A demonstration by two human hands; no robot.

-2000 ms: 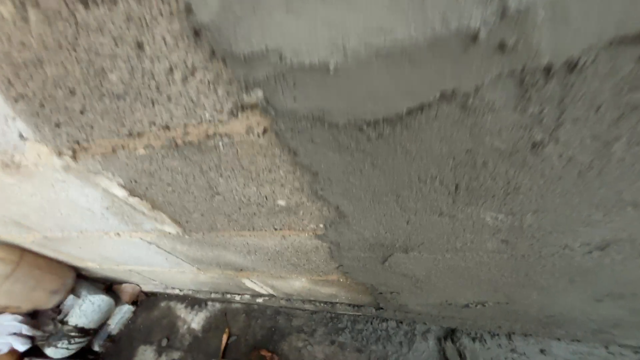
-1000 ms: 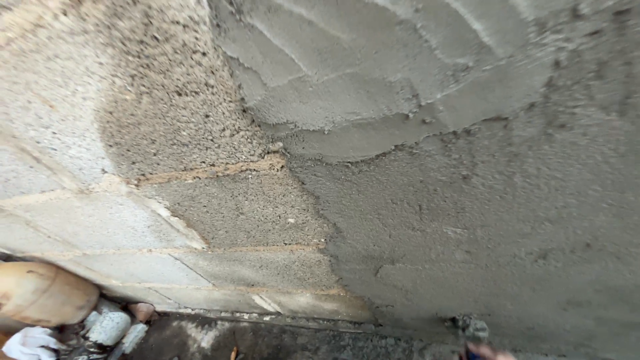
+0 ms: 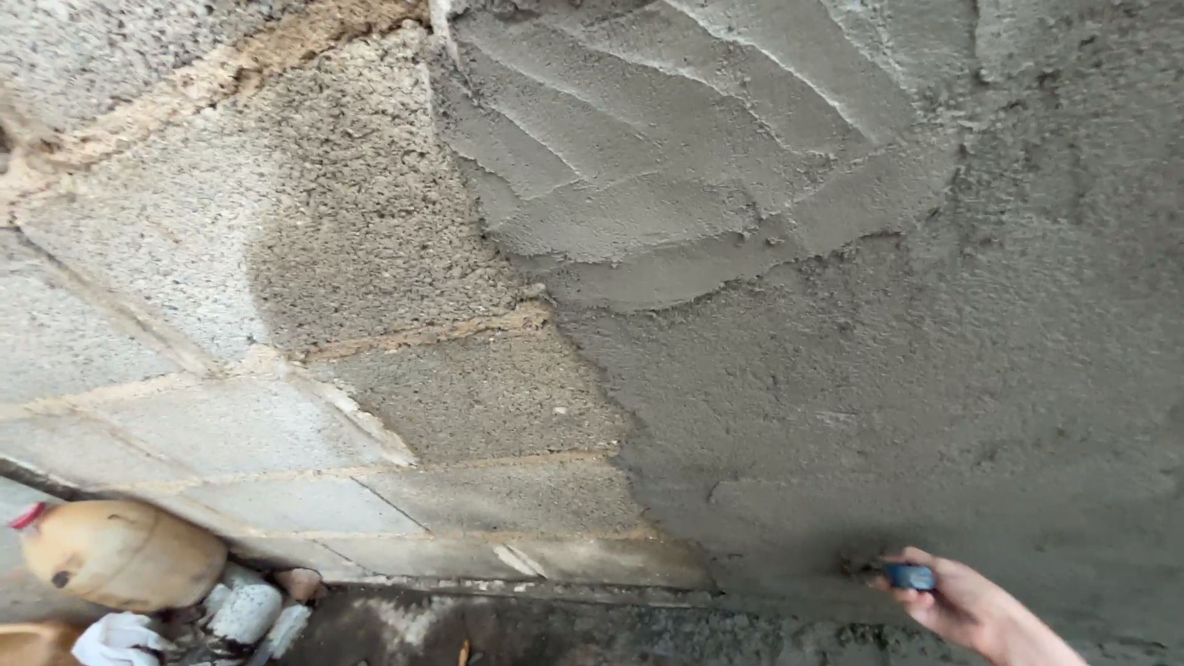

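At the lower right my right hand (image 3: pixel 953 601) grips the blue handle (image 3: pixel 910 577) of a tool, probably a trowel; its blade is hard to make out against the wall. The tool's far end is at the low part of the wet grey mortar coat (image 3: pixel 888 398). Higher up, a thicker patch of mortar (image 3: pixel 647 157) shows curved ridges and a ragged lower edge. To the left lies bare concrete block wall (image 3: pixel 370 203), partly damp and dark, with sandy mortar joints. My left hand is out of the picture.
A yellowish plastic jug (image 3: pixel 129 555) with a red cap lies at the lower left. Beside it are a white cloth or bag (image 3: pixel 120 640) and a whitish, stained container (image 3: pixel 248 610). Dark, dirty ground (image 3: pixel 388 629) runs along the wall's foot.
My right hand with the blue-handled tool has come further into view at the lower right, where only a bit showed a second ago. The upper mortar patch now shows ridges, blurred in the oldest frame.
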